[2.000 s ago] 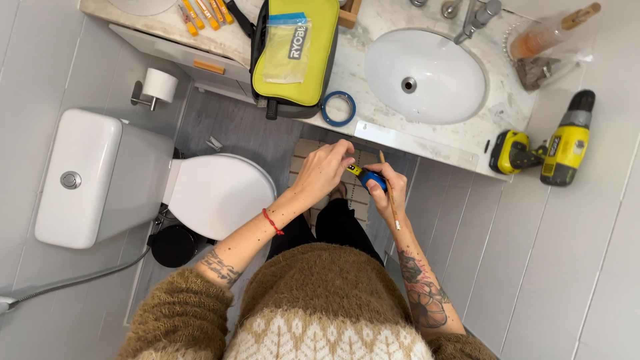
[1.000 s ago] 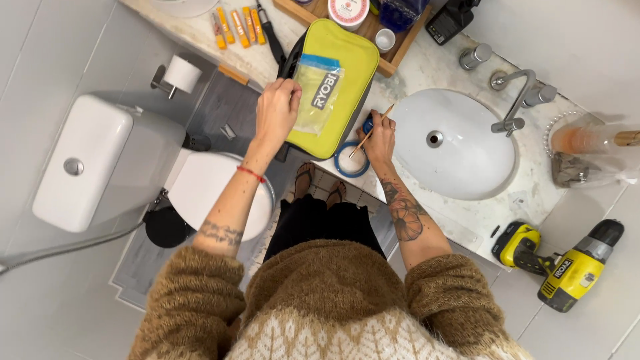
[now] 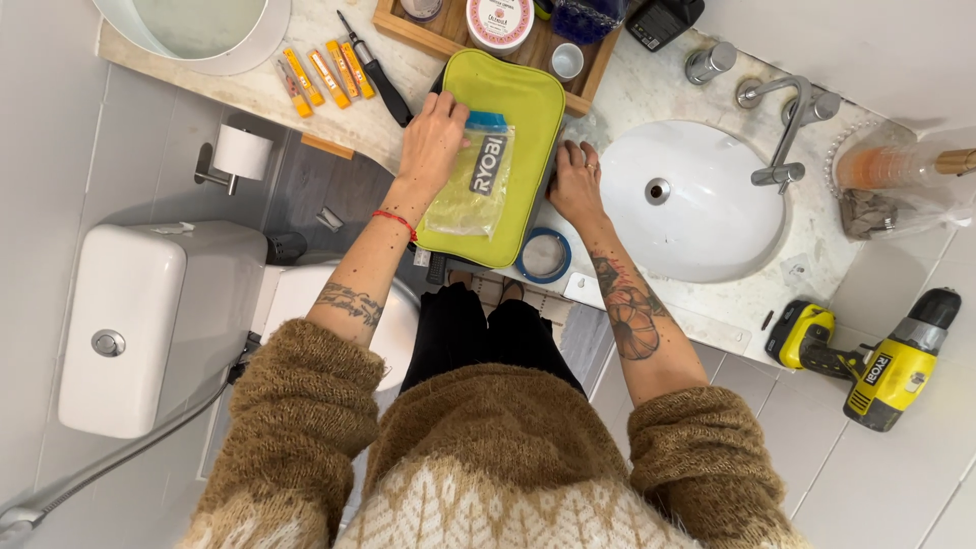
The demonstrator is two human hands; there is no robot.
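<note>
A lime-green Ryobi tool case (image 3: 526, 99) lies at the counter's front edge, with a clear plastic pouch (image 3: 465, 213) on its lid. My left hand (image 3: 433, 141) is at the case's left edge beside the pouch's blue top, fingers bent; whether it grips the edge is unclear. On the case's right side, my right hand (image 3: 576, 181) rests with curled fingers between the case and the sink; what is under its fingertips is hidden. A roll of blue tape (image 3: 565, 256) lies below that hand. A black-handled screwdriver-like tool (image 3: 387, 91) and several orange-and-clear packs (image 3: 328, 79) lie left of the case.
An oval white sink (image 3: 709, 229) with a chrome faucet (image 3: 793, 145) is at right. A yellow Ryobi drill (image 3: 888, 381) stands near the counter's right corner. A wooden tray (image 3: 415, 30) holds jars behind the case. A white metal strip (image 3: 686, 326) lies along the front edge.
Both hands held a blue-and-yellow item below the counter; they then parted. My right hand, earlier holding a blue item and thin stick by the tape, is now beside the case without them visible.
</note>
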